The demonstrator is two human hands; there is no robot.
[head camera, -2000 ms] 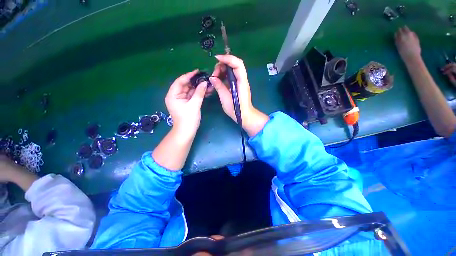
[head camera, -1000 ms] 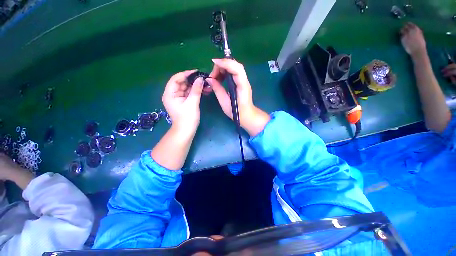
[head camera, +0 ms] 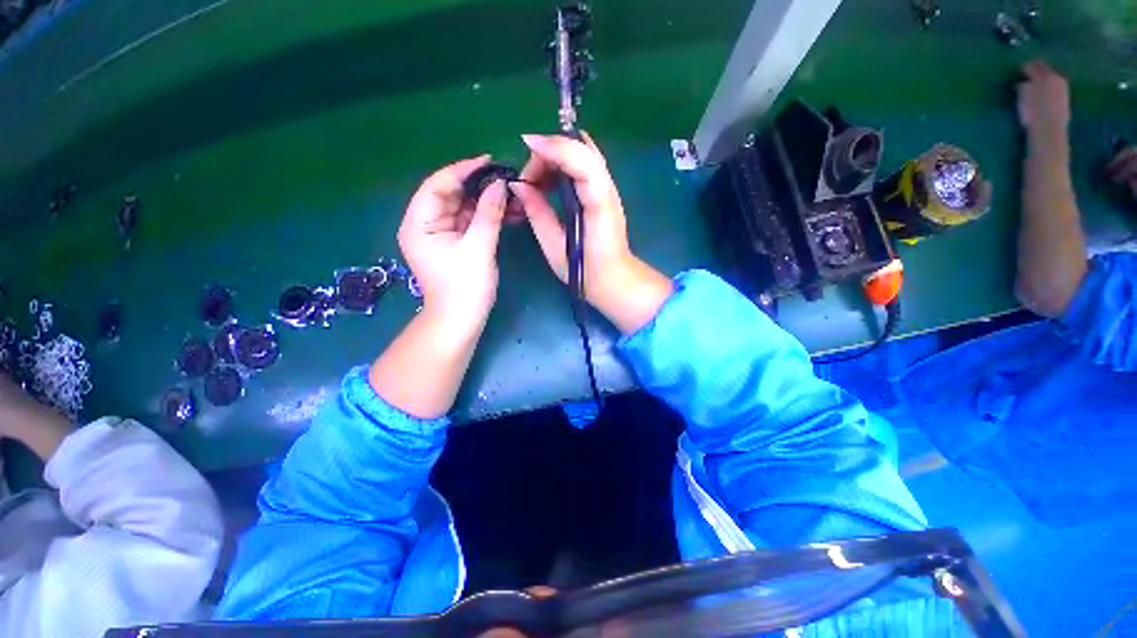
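My left hand (head camera: 451, 237) holds a small round black part (head camera: 491, 182) between thumb and fingers. My right hand (head camera: 584, 212) holds a soldering iron (head camera: 574, 237) with a black handle, its metal tip pointing away from me. The fingertips of my right hand also touch the right side of the round part. The iron's tip does not touch the part; it lies over or near dark round parts (head camera: 579, 62) farther off on the green surface. The black cord hangs from the handle towards my lap.
Several round black parts (head camera: 256, 348) lie at left, with a pale pile of small pieces (head camera: 56, 371) beside a neighbour's sleeve (head camera: 125, 511). A pale post (head camera: 761, 75), black soldering station (head camera: 798, 224), orange grip (head camera: 883, 284) and yellow-black cylinder (head camera: 935, 193) stand right. Another person's arm (head camera: 1047, 187) reaches in.
The loose round parts at left have shifted slightly left in view. The iron has swung more upright, its tip now over the far parts. The round part remains between my hands.
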